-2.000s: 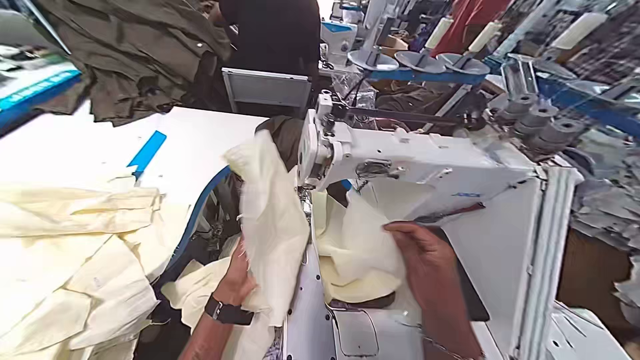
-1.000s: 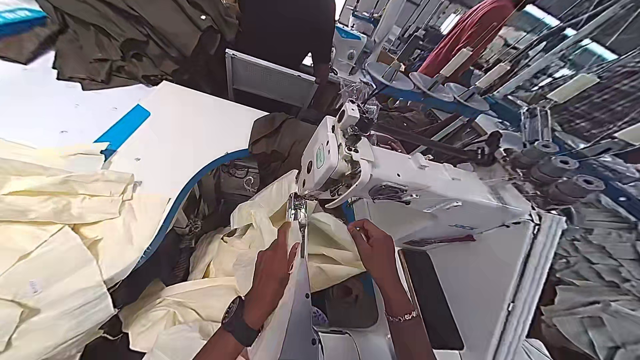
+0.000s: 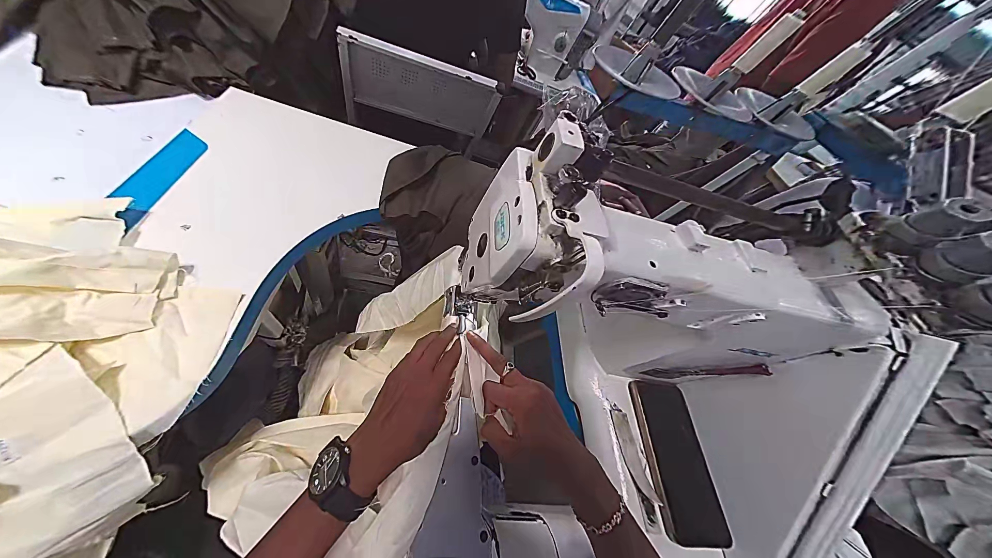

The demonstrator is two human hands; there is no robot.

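Note:
A white industrial sewing machine (image 3: 504, 225) stands in front of me, its presser foot (image 3: 463, 310) down over cream fabric (image 3: 333, 372). My left hand (image 3: 411, 395), with a black wristwatch (image 3: 329, 469) at the wrist, lies flat on the fabric just before the foot, fingers together. Close on its right, my right hand (image 3: 531, 411), wearing a ring, pinches the fabric edge, its index finger stretched toward the foot. The fabric runs along the machine's narrow bed (image 3: 457, 480) and hangs in folds to the left. The needle tip cannot be made out.
Cream fabric pieces (image 3: 70, 333) lie piled on the white table (image 3: 271, 163) at left. A dark phone-like slab (image 3: 682, 465) rests on the machine's base at right. Dark cloth (image 3: 434, 201) sits behind the machine head, thread cones (image 3: 953, 225) stand at right, and part of another person's hand (image 3: 624, 198) shows behind.
Two seconds ago my hands were apart, holding up the cream fabric on either side of the foot. Now both are together before it; my right hand has come in onto the fabric within the last second.

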